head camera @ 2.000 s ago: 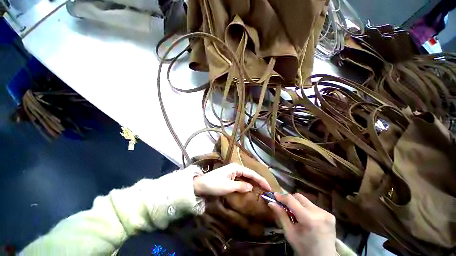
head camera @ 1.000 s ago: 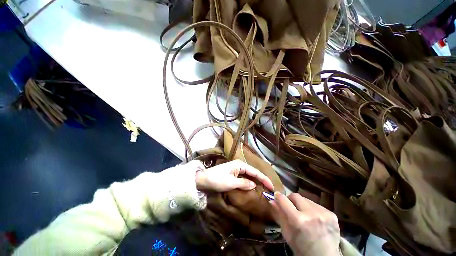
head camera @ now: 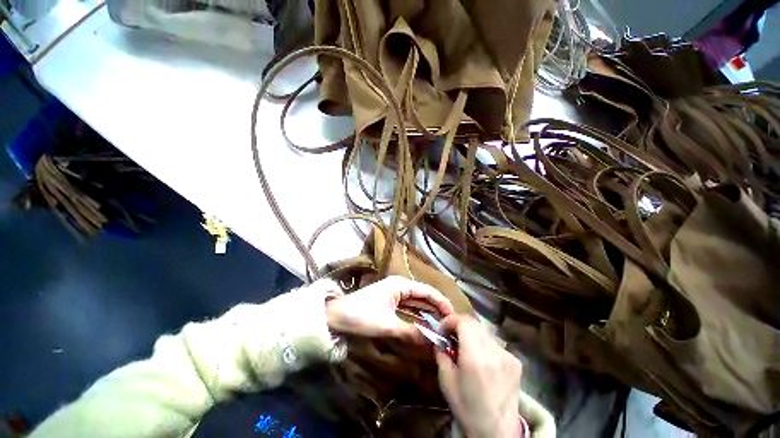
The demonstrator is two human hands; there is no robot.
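A brown handbag [head camera: 389, 368] lies in my lap against the table edge, its long strap [head camera: 259, 162] looping up over the table. My left hand [head camera: 376, 310] pinches part of the bag between thumb and fingers; the pinched spot is partly hidden by the fingers. My right hand [head camera: 481, 372] holds small metal thread snips [head camera: 434, 335] with a red part. The blades are apart and point at my left fingertips. Any thread there is too fine to tell.
Stacked brown bags [head camera: 479, 51] lie at the far side of the white table [head camera: 162, 111]. Tangled straps [head camera: 547, 248] and another bag [head camera: 727, 274] are at right. A blue bin [head camera: 34, 141] stands at left. Yellow scraps [head camera: 216, 229] hang at the table edge.
My right hand with the snips has moved left, close to my left fingertips. The snips' blades now show spread apart. My left hand still pinches the bag.
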